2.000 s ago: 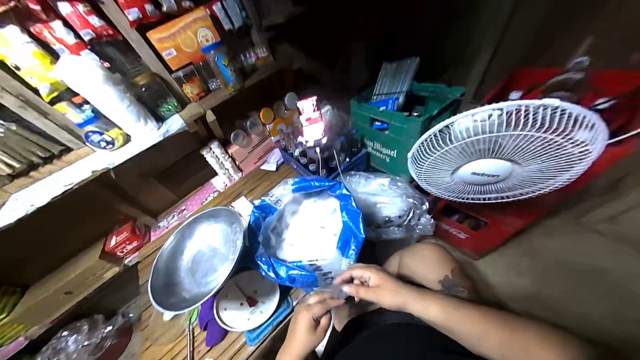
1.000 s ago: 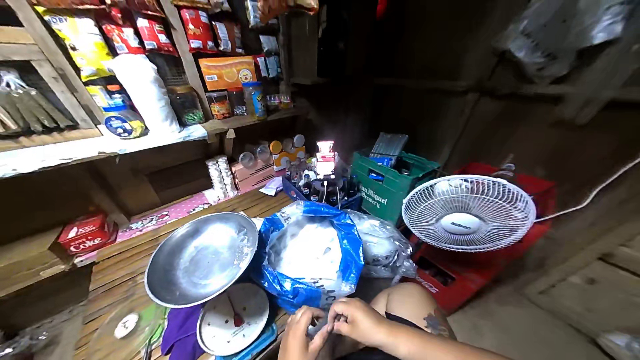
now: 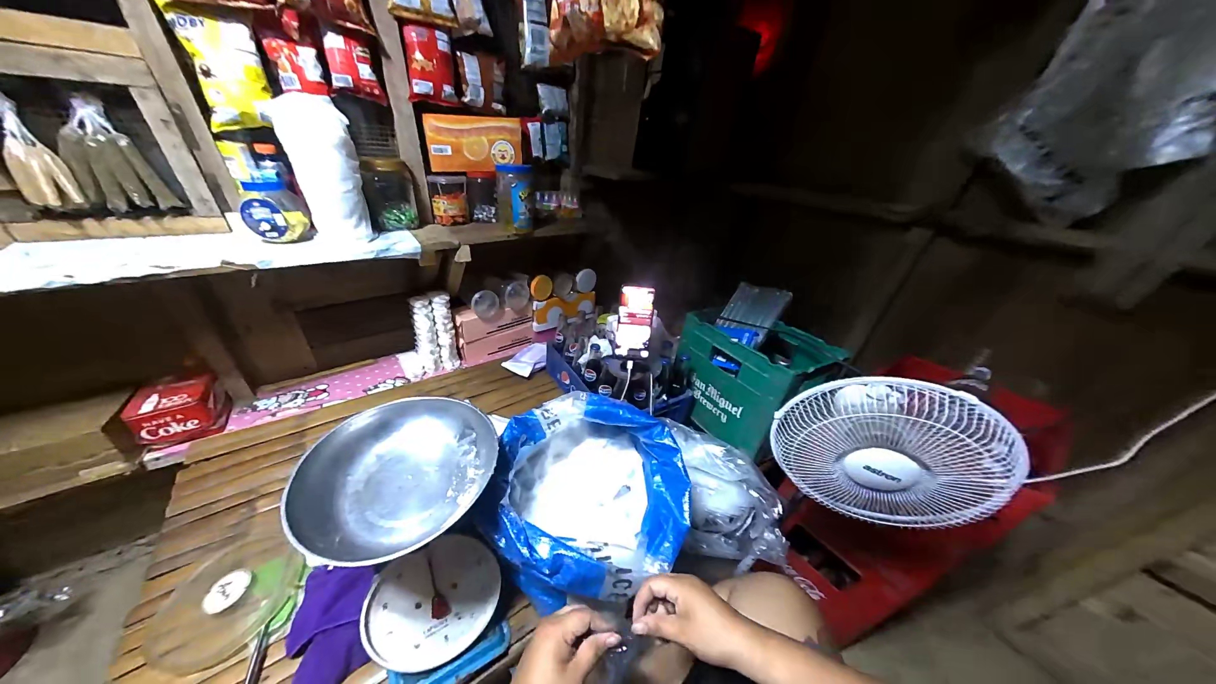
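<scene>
Low in the head view, my left hand (image 3: 567, 646) and my right hand (image 3: 692, 616) pinch a thin clear plastic bag (image 3: 622, 655) between them, fingertips close together. Just beyond them is a blue plastic bag (image 3: 665, 484), its mouth wide and white contents (image 3: 584, 484) inside. A clear plastic bag (image 3: 727, 499) of items leans against its right side. To the left, a round metal pan (image 3: 389, 480) rests on a dial scale (image 3: 432, 603). A purple cloth (image 3: 332, 617) lies beside the scale.
A white fan (image 3: 898, 451) is at the right by red crates (image 3: 950, 560). Behind stand a green crate (image 3: 731, 380), a crate of bottles (image 3: 570, 366) and a lit phone (image 3: 635, 323). Jars and packets line the shelf (image 3: 285, 252) at left. A clear round lid (image 3: 180, 617) lies on the slatted table (image 3: 228, 475).
Two seconds ago my hands were further apart beside the blue bag; now their fingertips are close together at the clear plastic. The view has swung to show more of the shelf and wall.
</scene>
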